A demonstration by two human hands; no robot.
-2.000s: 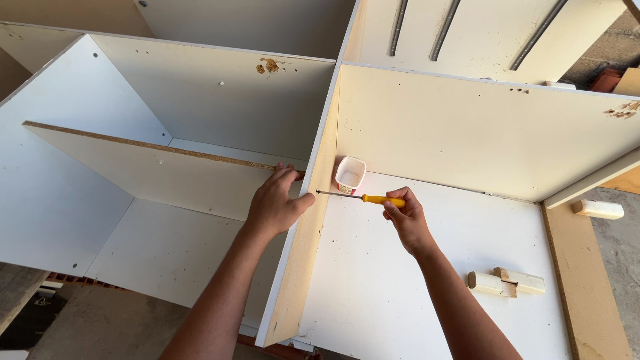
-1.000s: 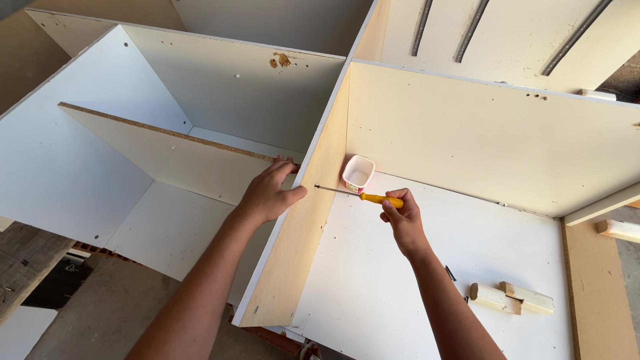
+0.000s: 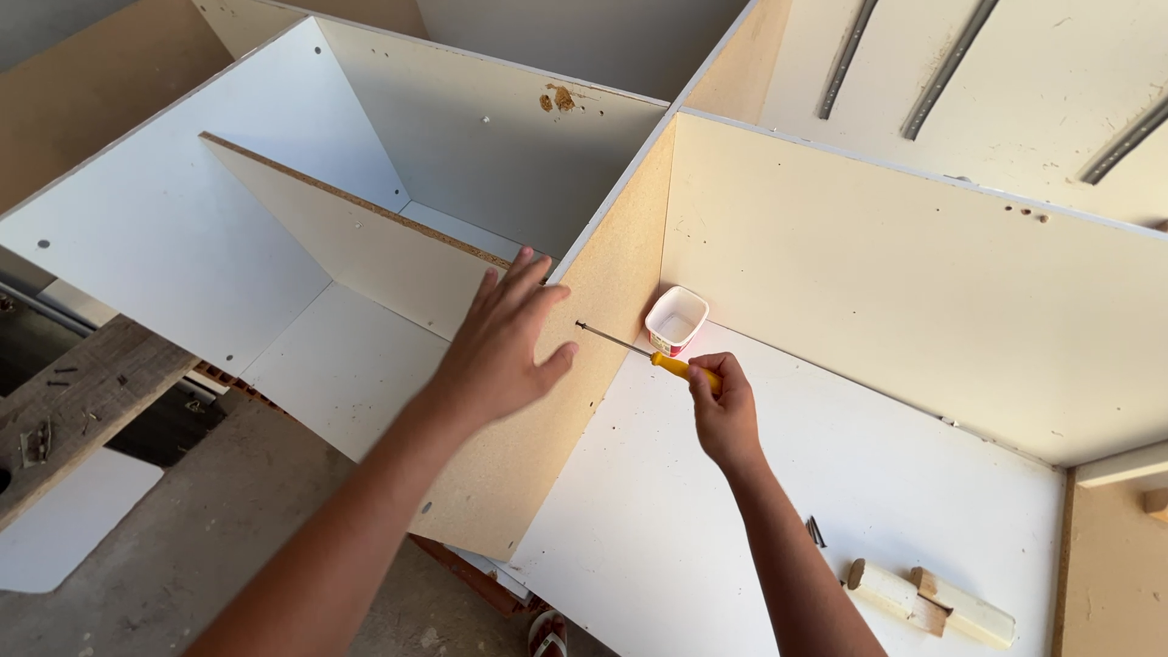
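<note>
My right hand (image 3: 725,406) grips the yellow handle of a screwdriver (image 3: 675,365), its shaft pointing left. The tip meets a dark screw (image 3: 579,324) at the face of a particle-board divider panel (image 3: 584,365). My left hand (image 3: 511,338) is spread at the divider's top edge, fingers apart, near the end of a white shelf panel (image 3: 365,224) with a raw chipboard edge. Whether its fingertips touch the panel is hard to tell. A small white plastic tub (image 3: 676,319) stands in the corner just behind the screwdriver.
Wooden leg pieces (image 3: 931,602) and a few dark screws (image 3: 815,532) lie on the white panel at lower right. Metal drawer runners (image 3: 949,68) are fixed at upper right. A wooden plank (image 3: 91,401) with loose screws is at far left. A sandalled foot (image 3: 547,631) shows below.
My left hand has lifted its fingers somewhat from the divider's edge. My right hand keeps the screwdriver at the screw. The view has shifted.
</note>
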